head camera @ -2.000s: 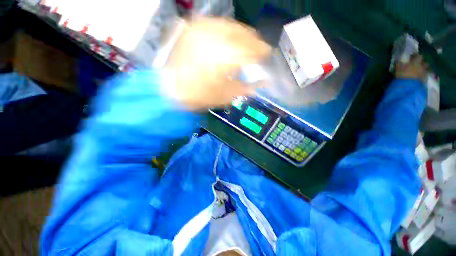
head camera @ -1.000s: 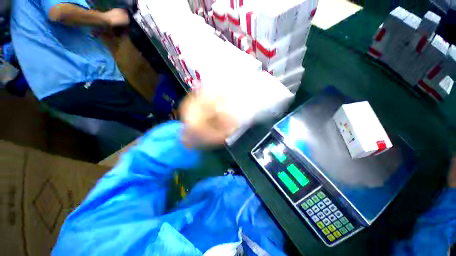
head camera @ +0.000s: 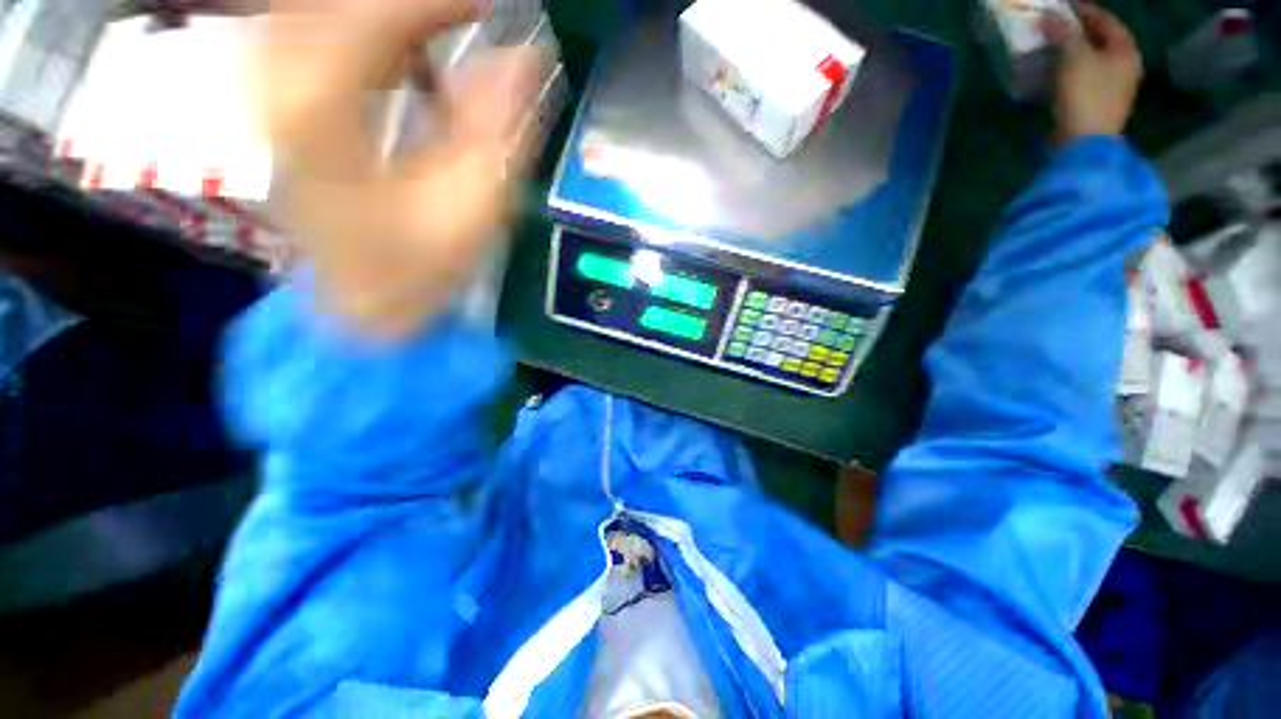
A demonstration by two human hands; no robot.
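A white product box [head camera: 770, 70] with a red patch lies on the silver pan [head camera: 660, 155] of the digital scale. The scale's front panel [head camera: 714, 312] shows green lit windows and a keypad. My left hand [head camera: 408, 169] is large and blurred, left of the scale, fingers apart, with no box seen in it. My right hand [head camera: 1100, 68] is at the upper right, beyond the scale, with its fingers on another white box [head camera: 1026, 40].
Rows of white boxes [head camera: 169, 106] with red marks stand at the upper left, partly behind my left hand. A loose heap of boxes [head camera: 1177, 407] lies at the right. The dark green bench [head camera: 674, 396] runs under the scale.
The view has swung back left-to-right, so the scale shows higher and further left. My left hand has come off the stacked boxes. My right hand is now in full view at a box.
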